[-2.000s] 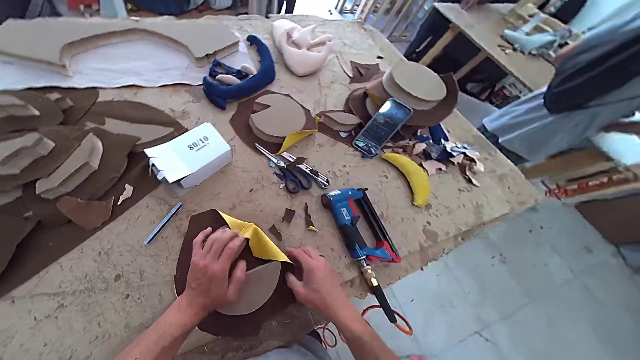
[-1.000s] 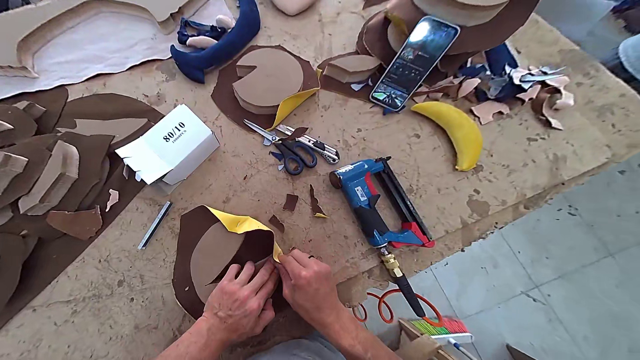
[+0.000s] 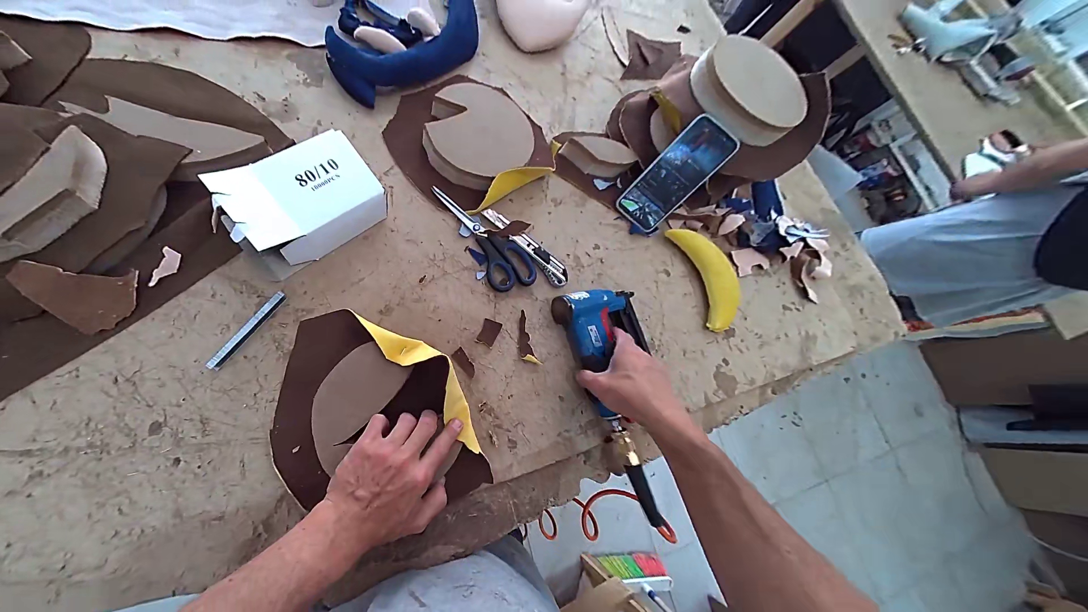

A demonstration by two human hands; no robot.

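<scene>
With its fingers spread, my left hand [image 3: 391, 476] presses a brown fabric piece [image 3: 297, 391] with a yellow underside, its edge folded over a round beige board [image 3: 350, 399]. My right hand [image 3: 633, 378] is closed around the grip of a blue pneumatic stapler [image 3: 586, 327], which lies on the worktable with a brass fitting and hose at its lower end. Scissors [image 3: 493, 251] and a utility knife [image 3: 540, 255] lie above it. A yellow banana-shaped piece [image 3: 710, 276] is to its right.
A white carton [image 3: 319, 195] and a staple strip [image 3: 245, 330] lie at left, near stacked brown pieces [image 3: 127, 178]. A phone [image 3: 677, 174] leans on round covered pieces. Fabric scraps [image 3: 769, 234] lie at right. Another person's arm [image 3: 1020, 170] shows beyond the table.
My right hand has left the folded yellow edge and taken hold of the stapler. My left hand stays on the brown piece.
</scene>
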